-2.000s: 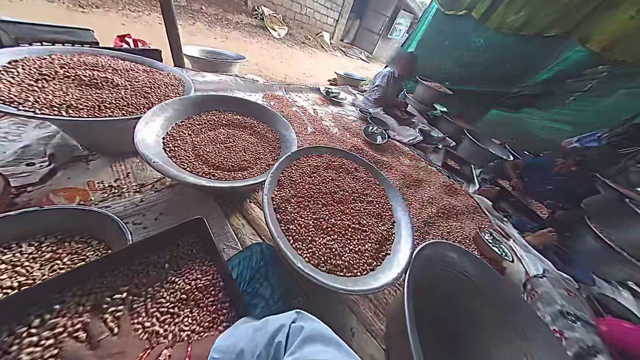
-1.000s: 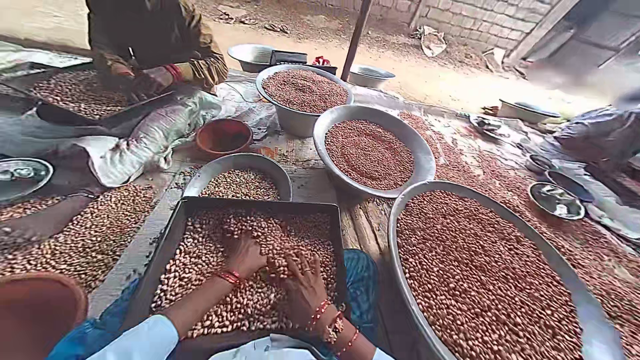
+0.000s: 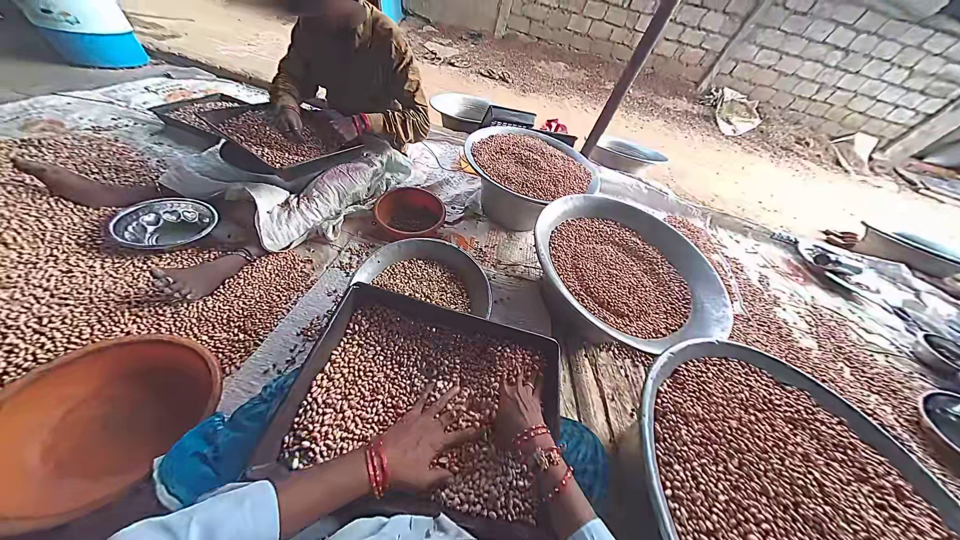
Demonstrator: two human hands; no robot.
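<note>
A dark rectangular tray (image 3: 341,319) full of reddish-brown and paler nuts lies across my lap. My left hand (image 3: 421,442) rests palm down on the nuts near the tray's middle, fingers spread. To its right, my right hand (image 3: 519,409) touches the nuts by the tray's right side, fingers partly sunk among them. Neither hand is closed around anything that shows. Just beyond the tray stands a metal bowl (image 3: 480,281) of paler nuts. A large metal basin (image 3: 651,420) of reddish nuts is at the right.
Two more metal basins (image 3: 709,289) (image 3: 491,199) of nuts stand ahead. An orange basin (image 3: 206,375) is at the lower left, a small reddish bowl (image 3: 409,234) farther off. A person (image 3: 352,67) sits opposite with trays; their feet rest among spread nuts. A pole (image 3: 630,75) stands behind.
The view has swung far left since two seconds ago. Since one second ago, my left hand has moved nearer me in the tray and its fingers are spread; my right hand is at the tray's right side.
</note>
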